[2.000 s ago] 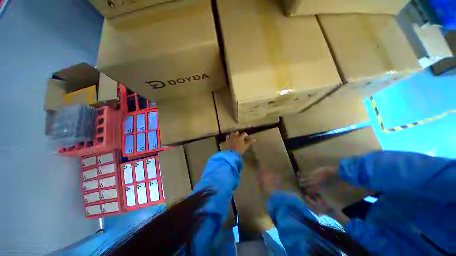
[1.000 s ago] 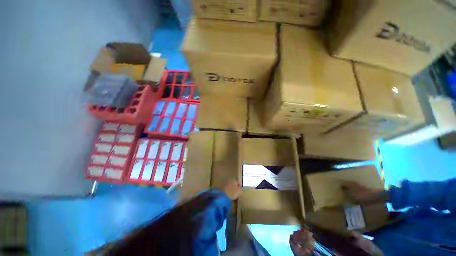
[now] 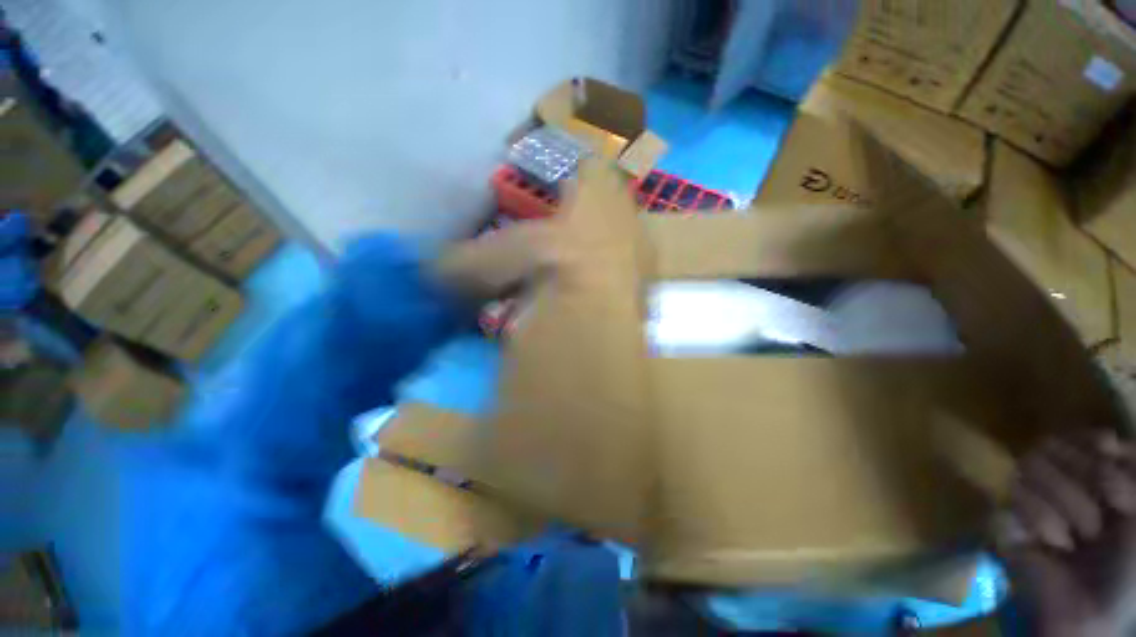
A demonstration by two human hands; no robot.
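Note:
An open brown carton point(image 3: 772, 460) fills the lower middle, blurred by motion, its flaps standing up. White items point(image 3: 735, 317) with dark gaps show inside it. My left hand point(image 3: 498, 259), at the end of a blue sleeve, is on the carton's left flap; its fingers are blurred. My right hand point(image 3: 1071, 492) is curled around the right flap near the right edge of the picture. The carton's underside and what bears it are hidden.
Stacked closed cartons point(image 3: 941, 125) stand at upper right. A small open carton point(image 3: 586, 118), clear trays point(image 3: 546, 152) and red trays point(image 3: 679, 195) sit by the pale wall. More cartons point(image 3: 156, 292) are at far left. Another brown carton point(image 3: 417, 498) lies below my left arm.
The view has swung left. The open carton now appears larger and closer, with its flaps up. My hands are at its left and right flaps; the stack has shifted to the upper right.

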